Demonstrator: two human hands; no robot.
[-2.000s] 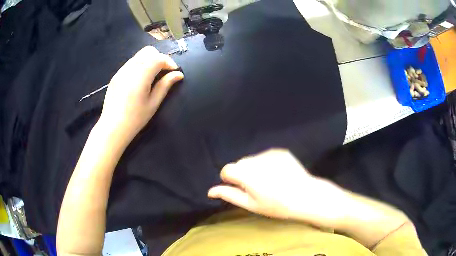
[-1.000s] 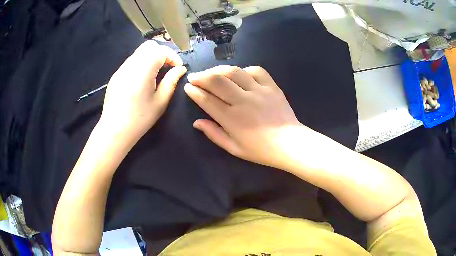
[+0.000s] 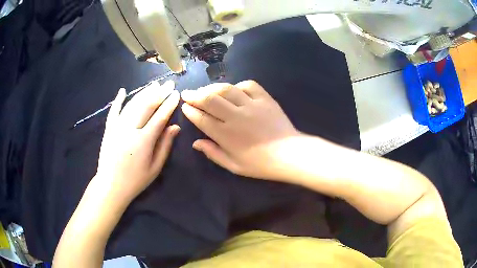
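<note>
A black fabric panel (image 3: pixel 293 84) lies over the machine bed and reaches down to my lap. A thin pale line (image 3: pixel 93 114) runs on it from the left up toward the needle area. The white sewing machine head (image 3: pixel 157 31) stands above, with the presser foot (image 3: pixel 181 70) just beyond my fingertips. My left hand (image 3: pixel 137 133) lies flat on the cloth, fingers apart, beside the pale line. My right hand (image 3: pixel 243 125) rests on the cloth, fingertips almost touching the left ones. I see nothing held in either hand; what lies under the fingers is hidden.
The pale machine bed (image 3: pixel 379 99) shows at the right. A blue tray (image 3: pixel 418 99) with small pale pieces stands there beside an orange surface (image 3: pixel 465 65). A crumpled pale strip hangs by the machine arm. Yellow and silvery items show at the lower left edge.
My left hand has opened from a pinch and spread flat, showing more of the pale line. My right hand has come up from near my lap and now lies beside it.
</note>
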